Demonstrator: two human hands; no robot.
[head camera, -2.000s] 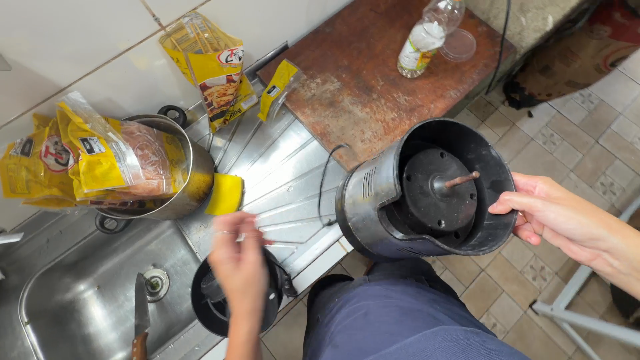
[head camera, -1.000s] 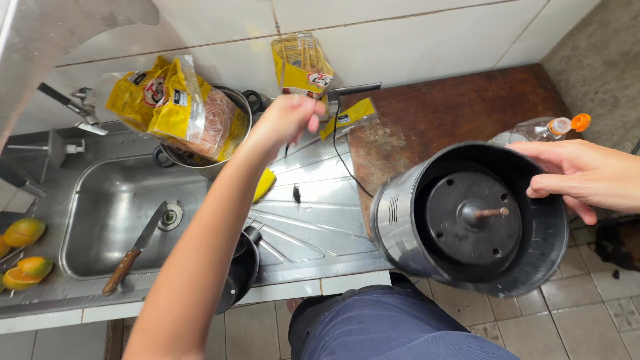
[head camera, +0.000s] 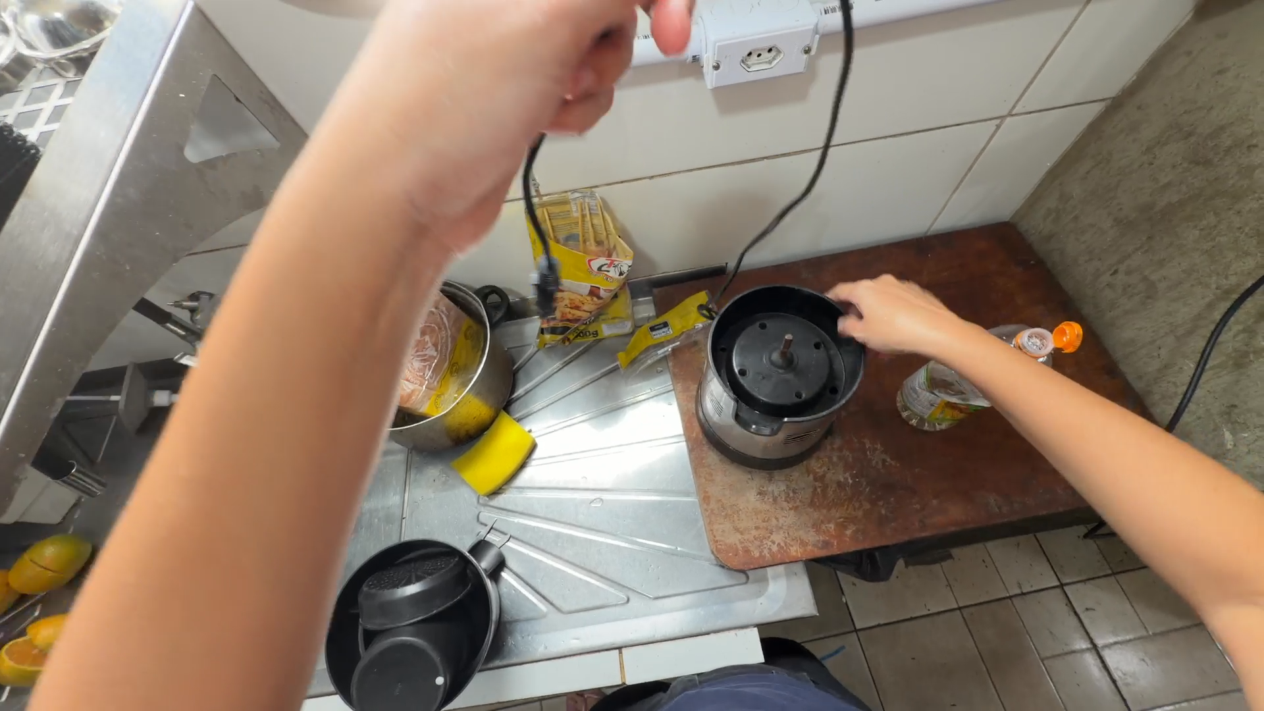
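Observation:
My left hand is raised at the top, closed around a black power cord; its fingertips are partly cut off by the frame. The cord's plug end dangles below that hand. The cord also loops down behind a round motor base of a small electric appliance, steel and black plastic, with an upright metal shaft inside. This base stands upright on a brown wooden board. My right hand grips its rim at the right.
A wall socket is above the board. A clear plastic bottle with its orange cap flipped up is beside my right forearm. On the steel drainboard are a pot, yellow packets, a yellow sponge and a black pan.
The motor base, held in the air before, now stands on the wooden board. My left hand has moved up from over the drainboard with the cord. The view has shifted to the wall.

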